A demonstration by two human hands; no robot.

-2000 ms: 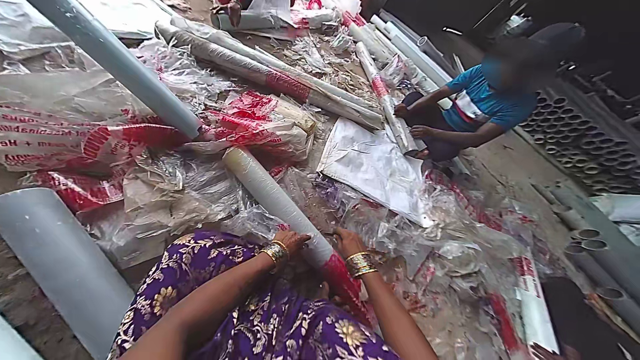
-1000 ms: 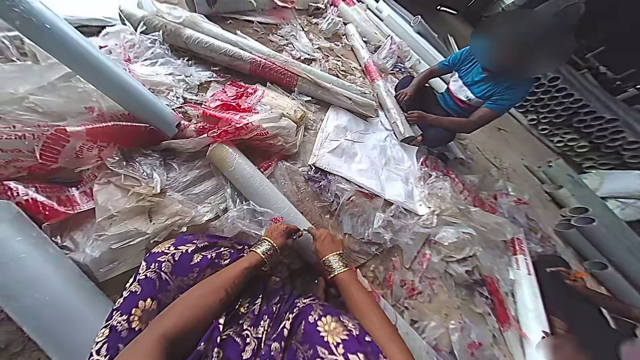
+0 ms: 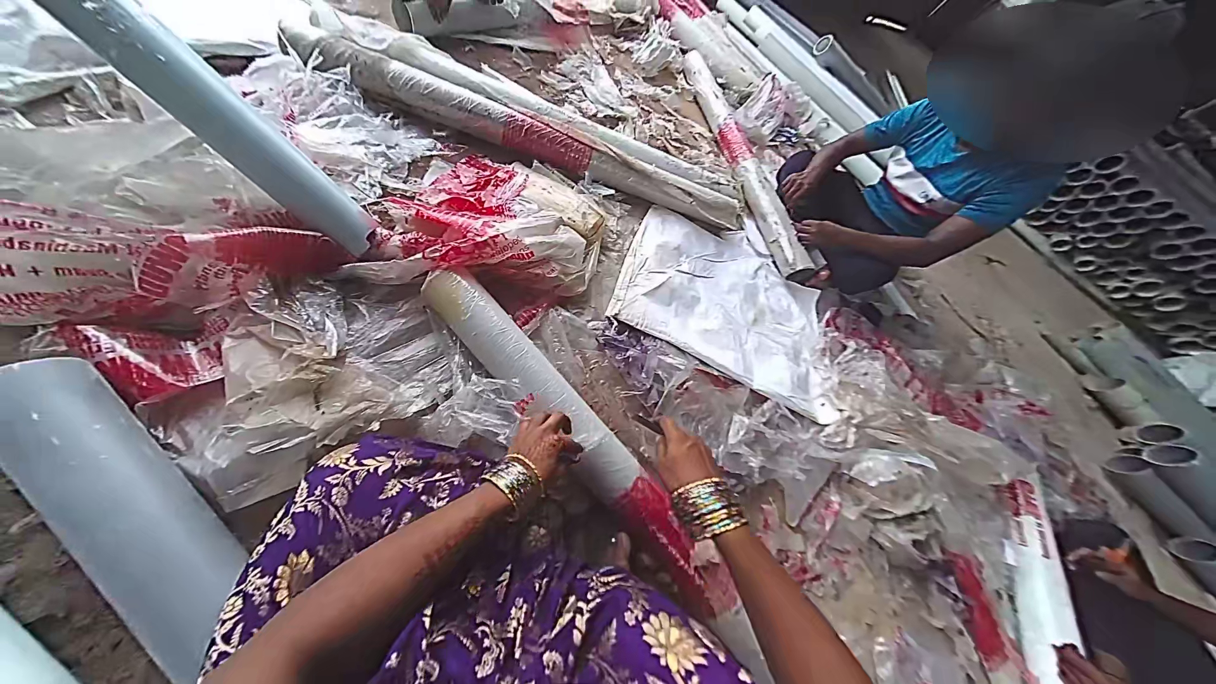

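Note:
A grey pipe in clear plastic film with a red printed band (image 3: 532, 370) slants across my lap, over a purple cloth with gold flowers (image 3: 380, 560). My left hand (image 3: 546, 445) rests at the near left side of the pipe, its fingers curled; whether it grips the film cannot be told. On the pipe's other side, my right hand (image 3: 684, 454) holds a small dark, thin tool, perhaps a blade, pointing toward the pipe. Torn clear film (image 3: 484, 408) lies beside the pipe's upper part.
Across from me a person in a blue shirt (image 3: 988, 190) handles another wrapped pipe (image 3: 750, 180). Grey pipes (image 3: 218, 123) lie at left, and a wide one (image 3: 114, 513) beside my lap. Crumpled plastic and a white sack (image 3: 722, 304) cover the ground. Another person's hand (image 3: 1121, 575) shows at lower right.
My hands were close together on the pipe one second ago; now they are apart, the right one off to the pipe's right side. The red band shows between my arms again.

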